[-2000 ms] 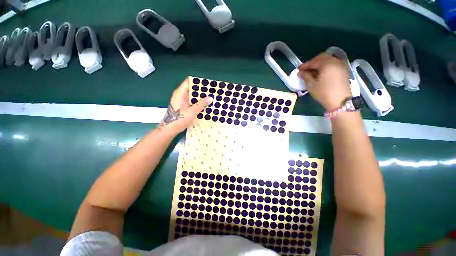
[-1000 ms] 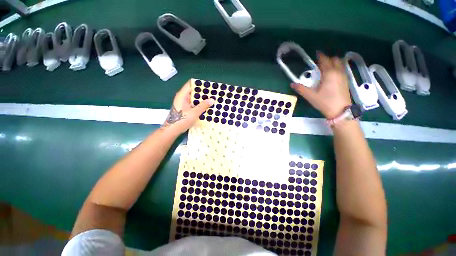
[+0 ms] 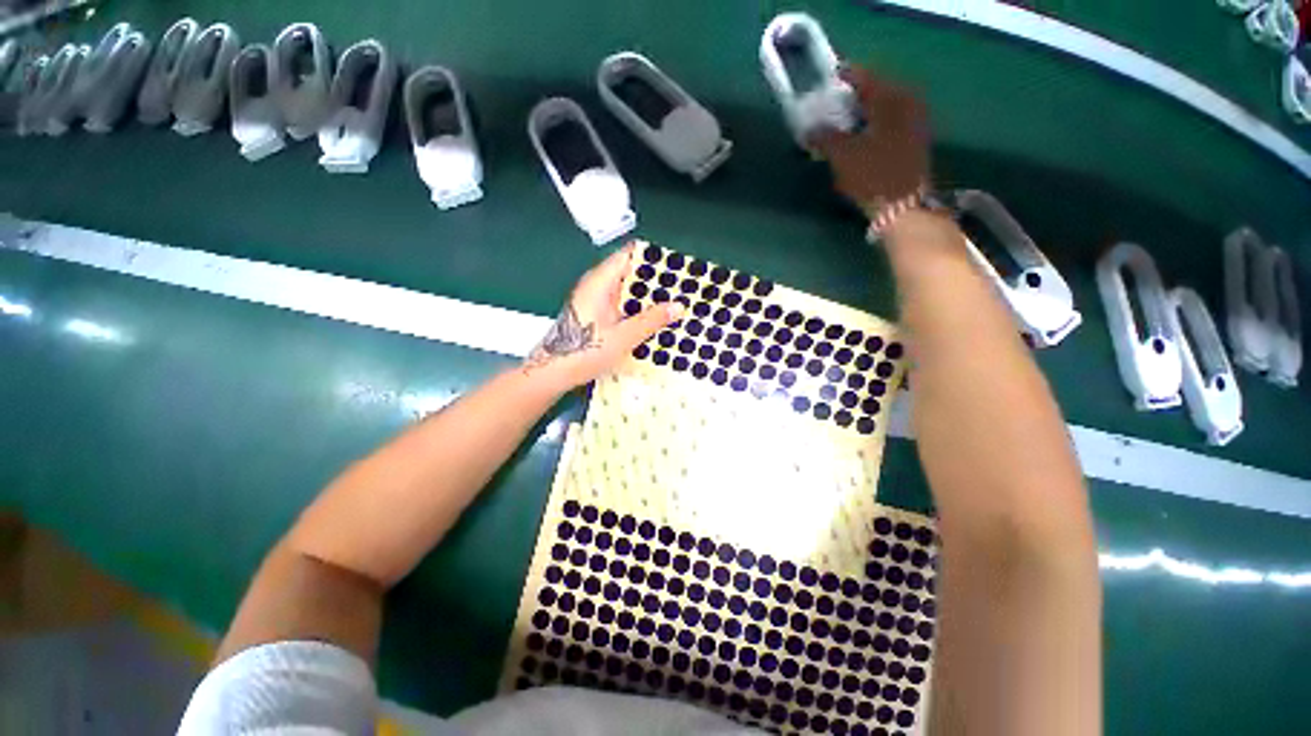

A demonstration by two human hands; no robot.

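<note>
My left hand [image 3: 611,328] grips the upper left edge of a cream sheet [image 3: 690,460] with rows of black dots at its top and a bare shiny area below. A second sheet [image 3: 719,618] with dense dot rows lies under it. My right hand [image 3: 880,141], slightly blurred, is at the solid end of a grey-white loop-shaped housing [image 3: 802,69] at the top centre; its fingers partly cover that end. Another housing [image 3: 1028,273] beside my right forearm shows a black dot on its solid end.
More housings [image 3: 446,151] lie in a row to the left on the dark green surface. Others, some with dots [image 3: 1150,338], lie to the right. White strips [image 3: 288,285] cross the surface. Small white parts [image 3: 1272,22] are at the top right corner.
My right hand has left the dotted housing and moved up and away to one farther off. The view has shifted, with the left housings appearing farther right. My left hand keeps hold of the sheet.
</note>
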